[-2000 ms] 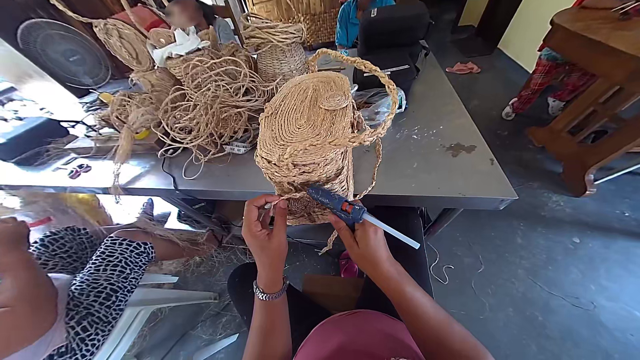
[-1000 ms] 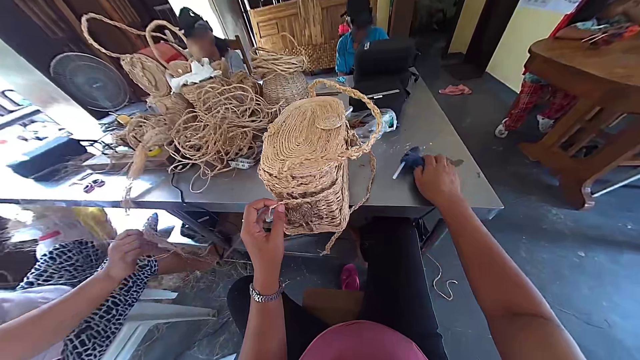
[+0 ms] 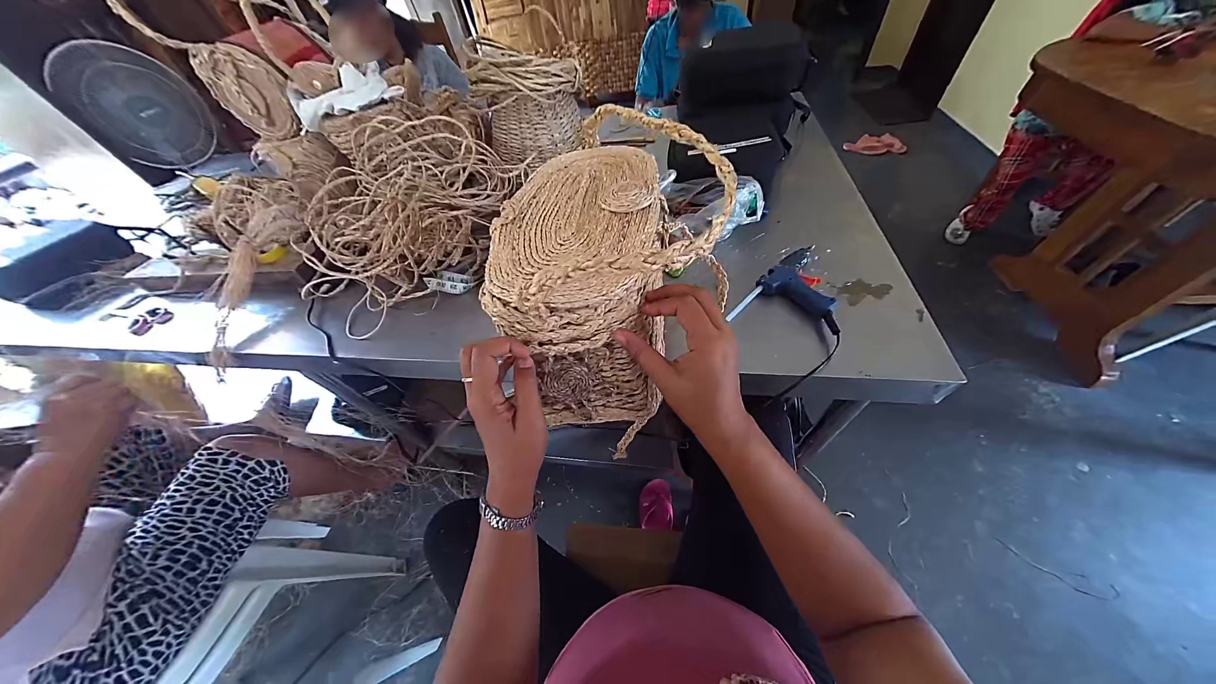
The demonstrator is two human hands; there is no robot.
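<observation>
A woven bag of braided natural fibre (image 3: 579,223) stands at the front edge of the metal table, its braided handle (image 3: 730,190) arching at the right. My left hand (image 3: 503,385) is at the bag's lower left front, thumb and fingers pinched on a small, thin pale piece whose kind I cannot tell. My right hand (image 3: 692,356) is at the front right side of the bag, thumb and fingers apart, fingertips at the weave. A blue glue gun (image 3: 796,290) with a white glue stick lies on the table to the right, its cord running over the front edge.
Coils of fibre rope (image 3: 404,204) and a round woven basket (image 3: 534,119) stand behind at the left. A black bag (image 3: 736,81) and a plastic bag (image 3: 746,204) lie farther back. A person sits close at my left; others are beyond the table and by a wooden table (image 3: 1130,95).
The glue gun, first held at the bag in my right hand, was set down on the table at the right and let go. My right hand has come back to the bag's front.
</observation>
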